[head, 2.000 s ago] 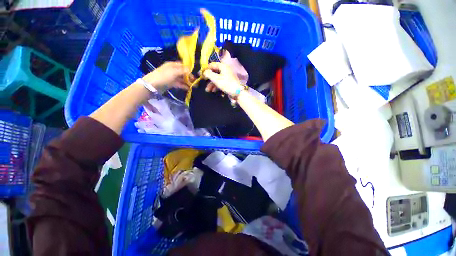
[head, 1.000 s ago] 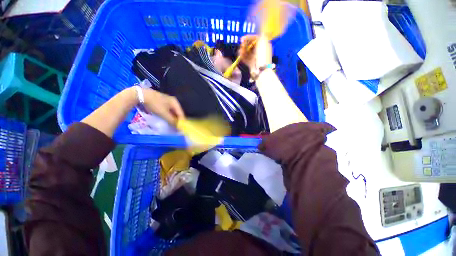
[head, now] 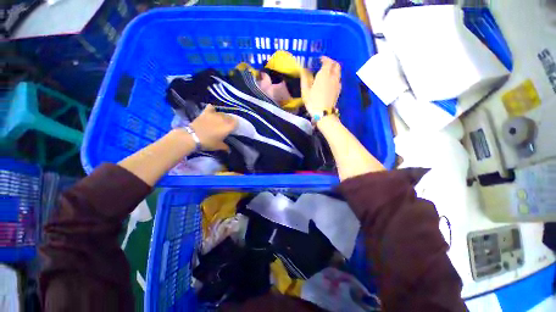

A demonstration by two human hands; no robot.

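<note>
A large blue plastic crate (head: 244,181) holds black pieces with white stripes (head: 262,122), a pale pink piece and yellow fabric (head: 282,63). My left hand (head: 213,128) is inside the crate's left part, on the striped pieces, fingers bent; whether it grips them cannot be told. My right hand (head: 323,88) is at the crate's right side, beside the yellow fabric, with its fingers apart; no piece shows clearly held in it. A clear plastic bag (head: 198,166) lies at the crate's near left, partly hidden.
A second blue crate (head: 160,244) nearer me holds black, yellow and white pieces. A teal stool (head: 36,116) stands at left. At right are white paper or fabric sheets (head: 439,55), a cream sewing machine (head: 518,189) and a white table (head: 427,164).
The yellow pieces earlier in both hands are no longer held up; yellow fabric lies at the crate's back. My left hand has moved onto the striped pieces, my right hand slightly lower.
</note>
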